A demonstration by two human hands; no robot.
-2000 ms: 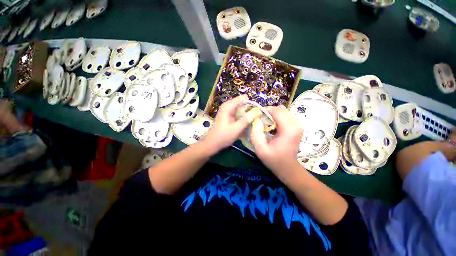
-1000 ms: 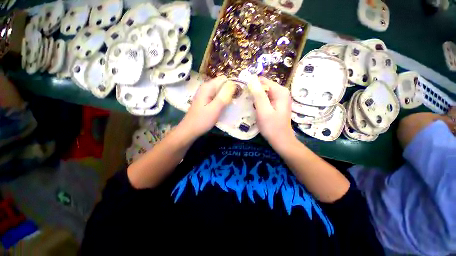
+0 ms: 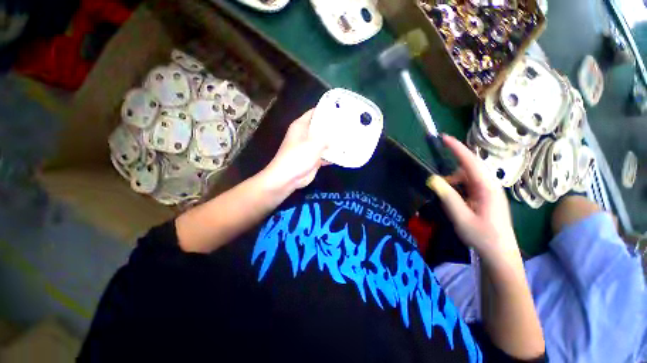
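Note:
My left hand [image 3: 294,156] holds one cream-white plastic housing cover [image 3: 347,127] over my lap near the bench edge. The cover has round holes, one large and dark. My right hand [image 3: 468,195] is at the dark handle end of a small mallet [image 3: 418,99], with thumb and index finger apart; whether it grips the handle is unclear. The thumb has a pale yellow finger cot [image 3: 441,188]. The mallet's head is blurred, over the green bench. The parts box [image 3: 465,78] holds shiny gold and purplish pieces.
A large cardboard carton [image 3: 78,138] with many covers [image 3: 172,131] stands below the bench at left. Stacked covers [image 3: 533,96] lie right of the parts box. Another cover [image 3: 347,18] lies at the top. A neighbour's blue sleeve [image 3: 589,276] is at lower right.
The view has swung left and down to the carton. My hands have separated: the left keeps a cover, and the right has moved away to the mallet handle.

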